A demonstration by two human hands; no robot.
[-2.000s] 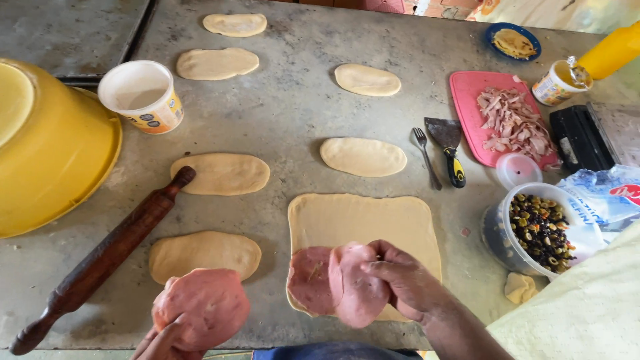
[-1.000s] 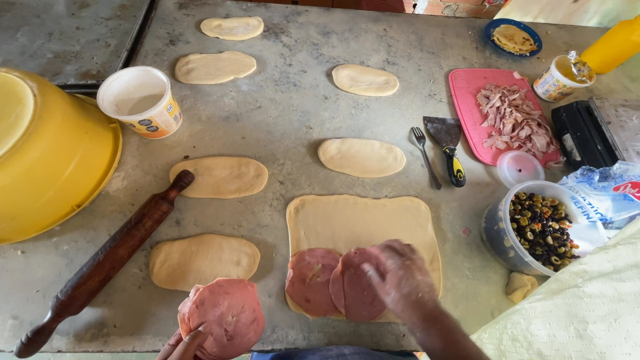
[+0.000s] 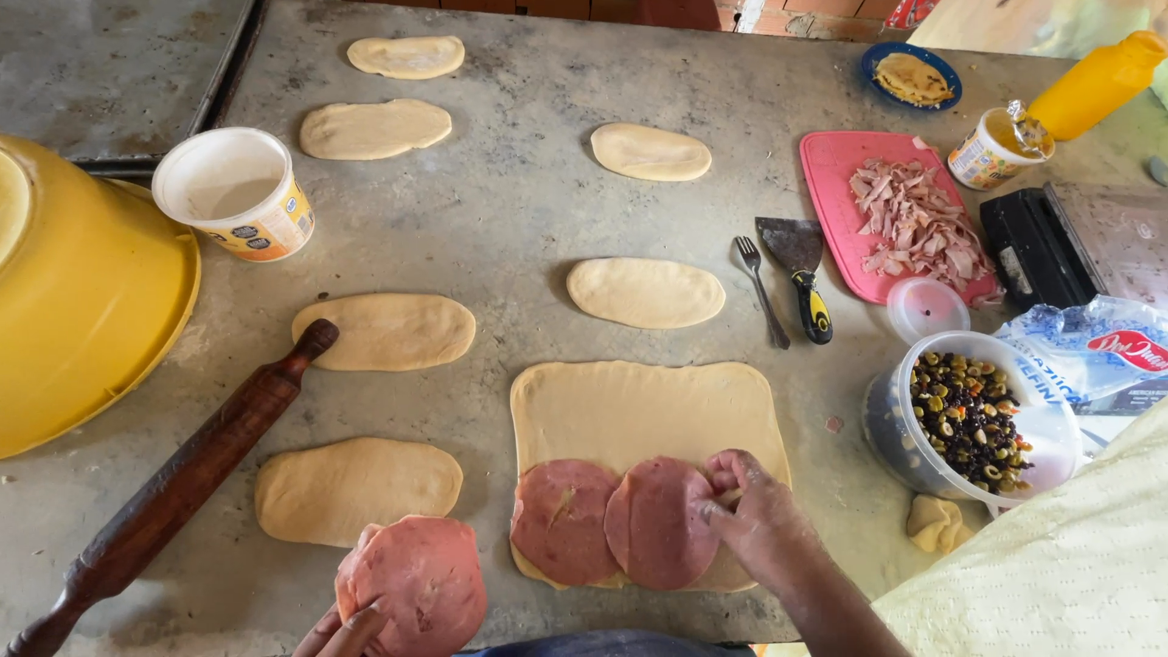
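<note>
A rolled-out rectangle of dough (image 3: pixel 643 411) lies flat on the worktop near my body. Two round slices of ham overlap slightly along its near edge, the left slice (image 3: pixel 564 525) and the right slice (image 3: pixel 659 525). My right hand (image 3: pixel 753 511) is over the right part of the dough, its fingertips at the right slice's edge; whether they pinch it is unclear. In my left hand (image 3: pixel 351 630) is a stack of ham slices (image 3: pixel 424 584), held left of the dough, over the near edge of an oval dough piece (image 3: pixel 360 491).
A wooden rolling pin (image 3: pixel 192 479) rests with one tip on another dough oval (image 3: pixel 392 331). At left are a yellow basin (image 3: pixel 82 301) and a white tub (image 3: pixel 233 196). Rightward lie a fork (image 3: pixel 762 292), a scraper (image 3: pixel 803 278), a pink cutting board (image 3: pixel 835 201) with chopped ham, and an olive container (image 3: pixel 1058 438).
My right hand laid a ham slice beside the first one on the dough. It has since moved slightly right, to that slice's edge. My left hand still holds its ham.
</note>
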